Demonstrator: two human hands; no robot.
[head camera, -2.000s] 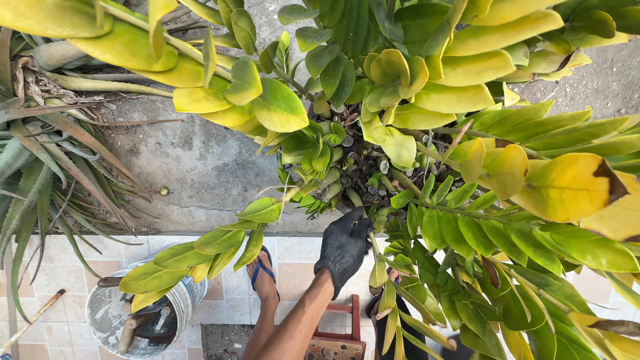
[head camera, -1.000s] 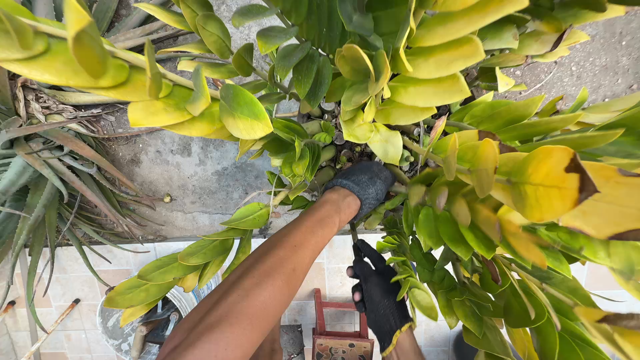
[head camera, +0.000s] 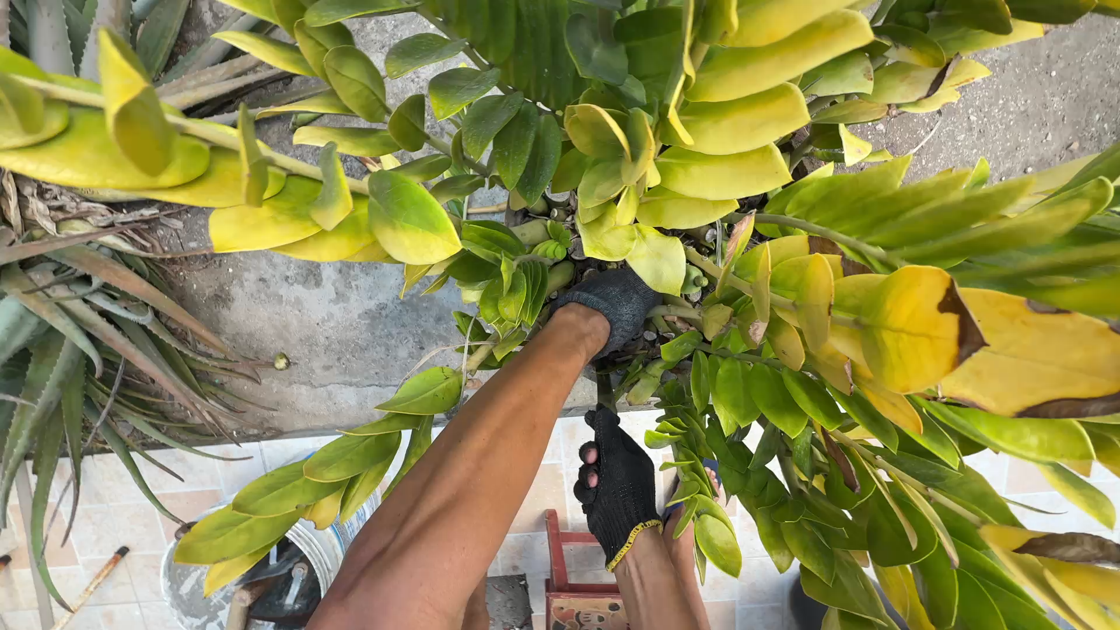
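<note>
A large leafy plant with thick stems, its leaflets (head camera: 735, 166) green to yellow, fills the middle and right. My left hand (head camera: 617, 306), in a dark knit glove, reaches into the stem bases; its fingers are hidden under leaves, so its hold cannot be told. Below it, my right hand (head camera: 617, 481), in a black glove with a yellow-edged cuff, is closed around the handle of a tool. The tool's narrow dark blade (head camera: 605, 389) points up into the base of the plant, close to my left hand; its tip is hidden.
Spiky aloe-like plants (head camera: 44, 332) stand at the left by a concrete surface (head camera: 324, 341). On the tiled floor are a white bucket (head camera: 319, 547) holding tools, a red stool or small chair (head camera: 560, 569) and a stick (head camera: 92, 586). A low leafy stem (head camera: 350, 459) hangs over the bucket.
Two seconds ago one gloved hand showed at the plant's base. Since then the other hand has come into view below with the tool, and its blade now shows at the stem bases.
</note>
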